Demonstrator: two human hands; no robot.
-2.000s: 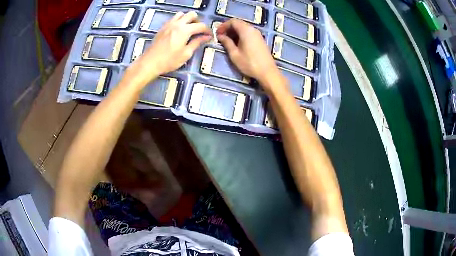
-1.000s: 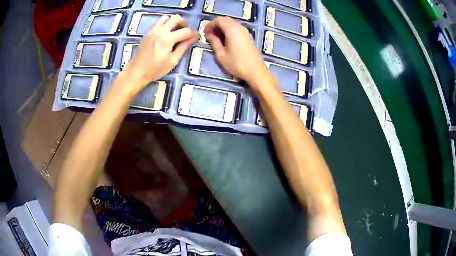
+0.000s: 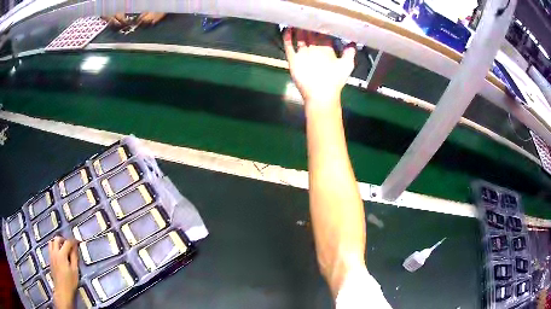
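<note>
A translucent blister tray (image 3: 192, 218) lies tilted at the lower left, its pockets holding several phone-like units with grey faces and pale gold ends. My left hand (image 3: 63, 268) rests over units near the tray's lower left; its fingertips are close to a unit (image 3: 101, 247), and I cannot tell if they hold anything. My right hand (image 3: 320, 66) is stretched far forward across the green conveyor belt, at the edge of the pale shelf beam. Its fingertips are in shadow under the beam, so any thing in them is hidden.
A white dropper bottle (image 3: 417, 259) lies on the dark bench at the right. A tray with dark parts (image 3: 504, 241) is at the far right. A pale post (image 3: 444, 114) rises from the belt's edge. Another person's hands (image 3: 136, 21) are beside a red-and-white grid tray (image 3: 78, 33) across the belt.
My view has turned right, so the tray now shows at the lower left. My right hand has left the units and reached across the belt. My left hand is still over the tray.
</note>
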